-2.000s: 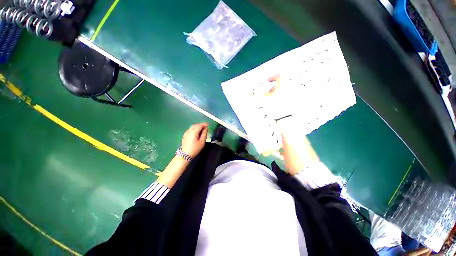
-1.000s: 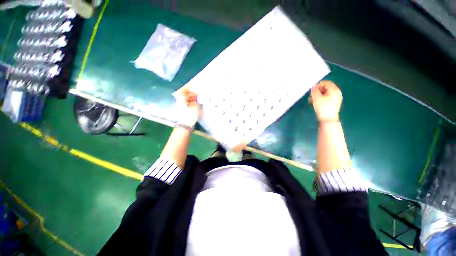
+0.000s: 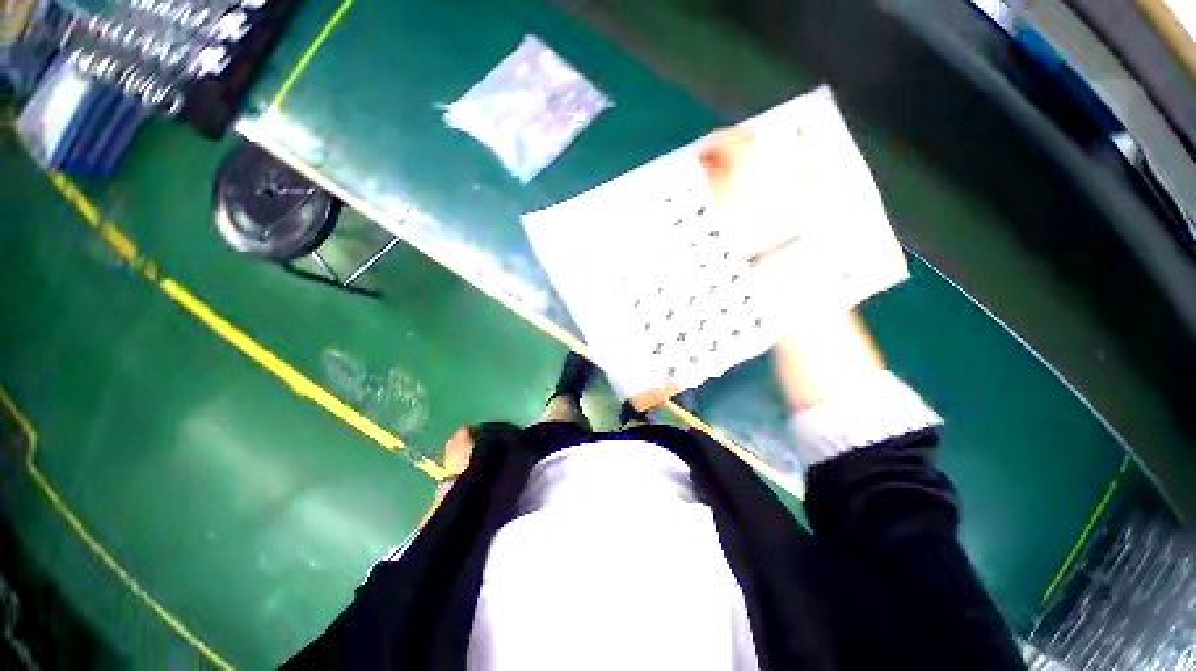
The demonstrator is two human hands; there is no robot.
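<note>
A white sheet with rows of small dark marks lies slanted on the green bench, its lower corner over the front edge. My right hand reaches over the sheet's right part. It is blurred and washed out against the white, so its fingers and any grip cannot be made out. A reddish, blurred patch and a short dark line show on the sheet. My left hand is low beside my body, away from the sheet, small and partly hidden by my sleeve.
A flat translucent plastic bag lies left of the sheet. Silver ring-shaped parts stand in a dark rack at upper left. A black round stool stands by the bench's front edge. Stacked clear trays are at lower right.
My left hand has left the sheet's left corner and dropped beside my body. My right hand has moved from the sheet's right edge over its surface. The sheet has turned in view.
</note>
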